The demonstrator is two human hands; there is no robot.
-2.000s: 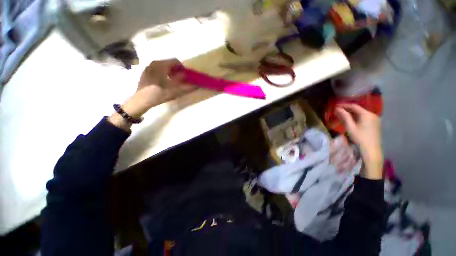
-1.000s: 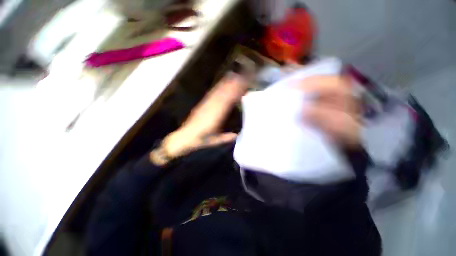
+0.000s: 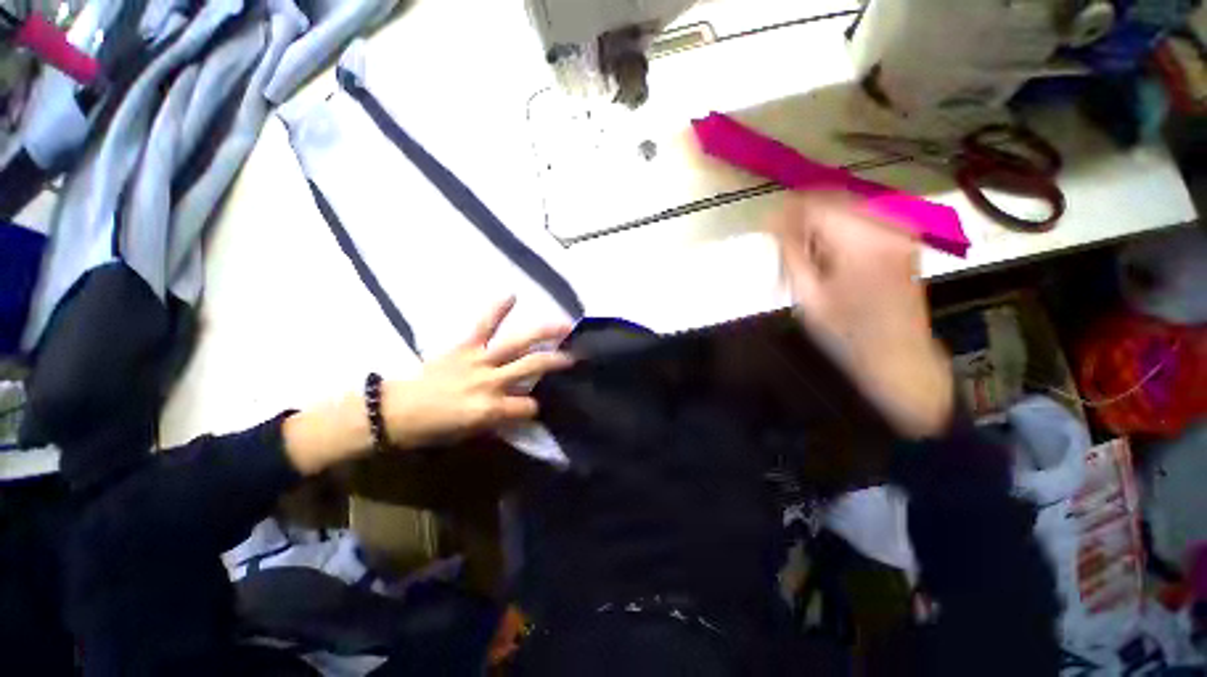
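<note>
A light garment panel (image 3: 421,218) with dark stripes lies on the white table left of the needle area, its near end hanging over the front edge. My left hand (image 3: 483,384) rests on its near end, palm down, fingers spread. Magenta strips (image 3: 761,156) lie right of the needle plate. My right hand (image 3: 860,298) is blurred and partly covers the front of the strips; whether it grips one cannot be told. The presser foot (image 3: 627,77) stands above the bed with no cloth under it.
Dark red-handled scissors (image 3: 1009,169) lie right of the strips. Grey and black cut pieces (image 3: 172,172) drape over the table's left side. The machine head (image 3: 973,46) is at the top. A red-orange bag (image 3: 1136,374) and a printed sheet (image 3: 1107,529) are low at the right.
The view has swung back left over the table. The light panel, blurred at my hands beside the table before, now lies on the tabletop. My right hand has moved to the magenta strips.
</note>
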